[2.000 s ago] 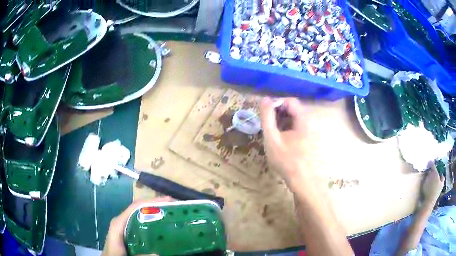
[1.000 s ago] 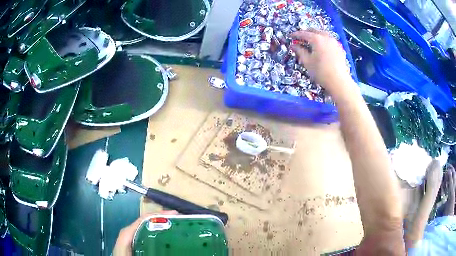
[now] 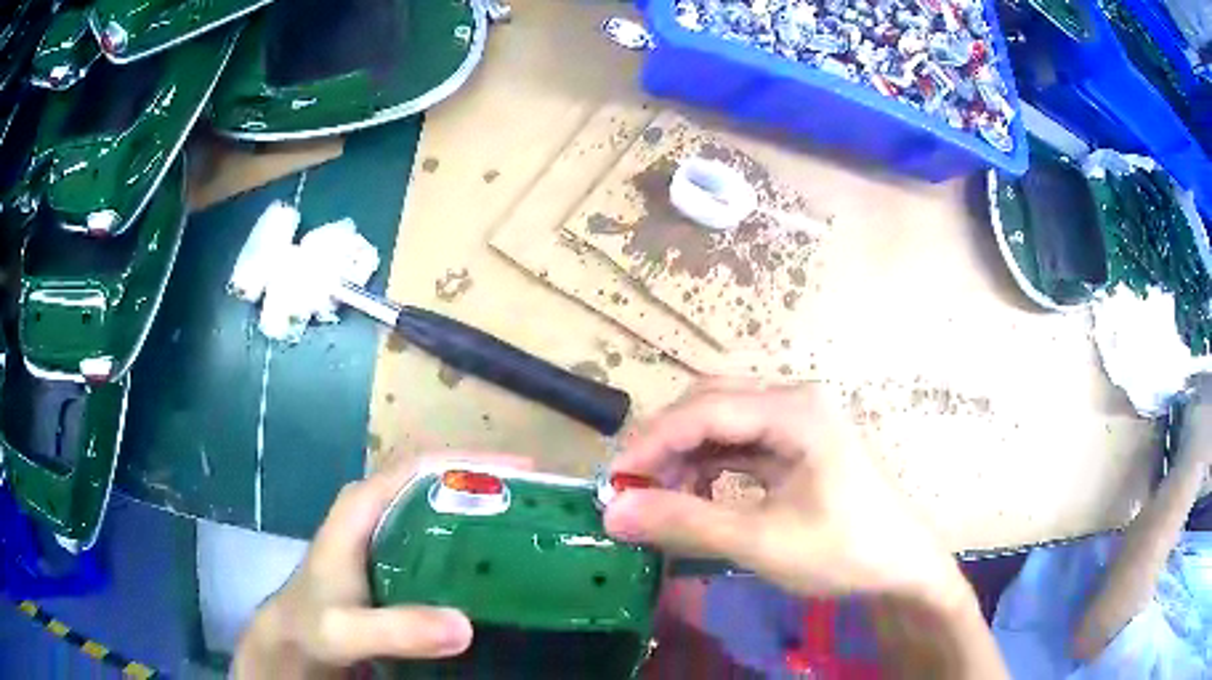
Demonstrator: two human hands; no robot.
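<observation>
A glossy green shell (image 3: 532, 565) is in front of me at the bottom. My left hand (image 3: 359, 598) holds it by its left side, thumb on the front face. One lamp piece (image 3: 471, 492), red-orange in a silver surround, sits at the shell's upper left corner. My right hand (image 3: 784, 492) pinches a second lamp piece (image 3: 630, 486) between thumb and finger against the shell's upper right corner. My fingers partly hide that piece.
A hammer with a padded head (image 3: 512, 368) lies behind the shell. A white glue cup (image 3: 711, 194) sits on stained cardboard pads. A blue parts bin (image 3: 837, 113) is behind. Green shells (image 3: 100, 319) are stacked left; another (image 3: 1050, 226) lies right, near a coworker's arm (image 3: 1150, 531) and white wrap.
My right hand has come from the parts bin down to the shell with a lamp piece. The view has tilted down, and the shell sits higher in it, still in my left hand.
</observation>
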